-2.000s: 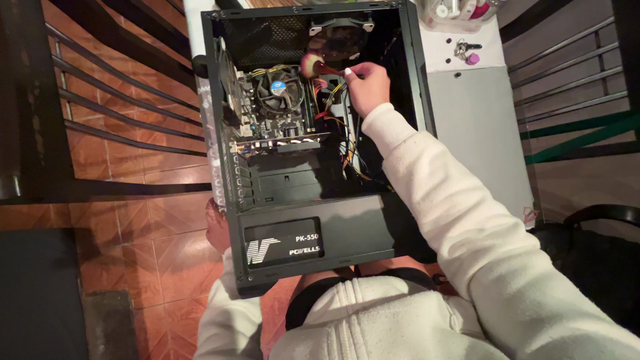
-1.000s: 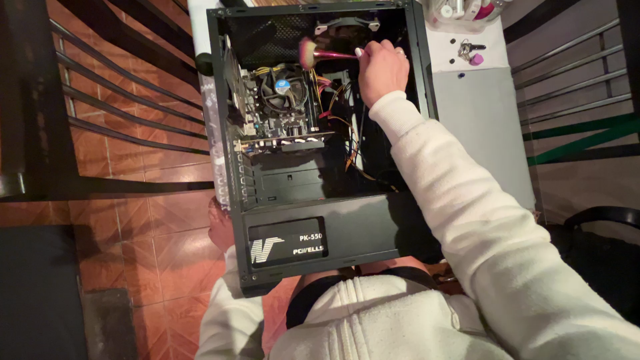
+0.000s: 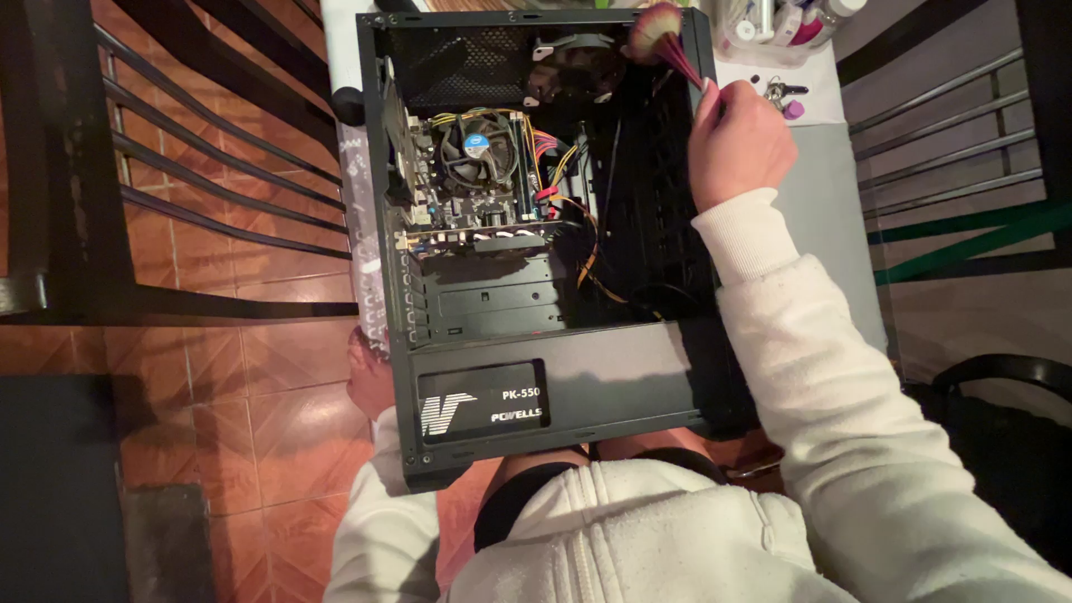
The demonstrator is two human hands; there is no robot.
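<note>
An open black computer case (image 3: 620, 358) lies in front of me, its inside showing. My right hand (image 3: 744, 144) holds a soft makeup-type brush (image 3: 659, 38) by its handle, the bristles over the case's upper right corner. Inside the case are a CPU cooler fan (image 3: 479, 153) on the motherboard (image 3: 465, 209), a bundle of coloured cables (image 3: 593, 243) and a case fan (image 3: 576, 69) at the top. A power supply (image 3: 481, 400) shows through the cutout near me. My left hand (image 3: 371, 374) is at the case's left side, its fingers partly hidden, so its grip cannot be told.
The case rests on a table (image 3: 825, 193) with a grey surface at right. A clear plastic container (image 3: 775, 38) of small items, keys (image 3: 783, 90) and a purple cap (image 3: 793, 110) are at upper right. Dark chairs with metal bars (image 3: 946, 96) stand on both sides, above a tiled floor (image 3: 293, 402).
My right hand has moved right with the brush, from near the cables and top fan to the case's right edge. My left hand remains at the left side.
</note>
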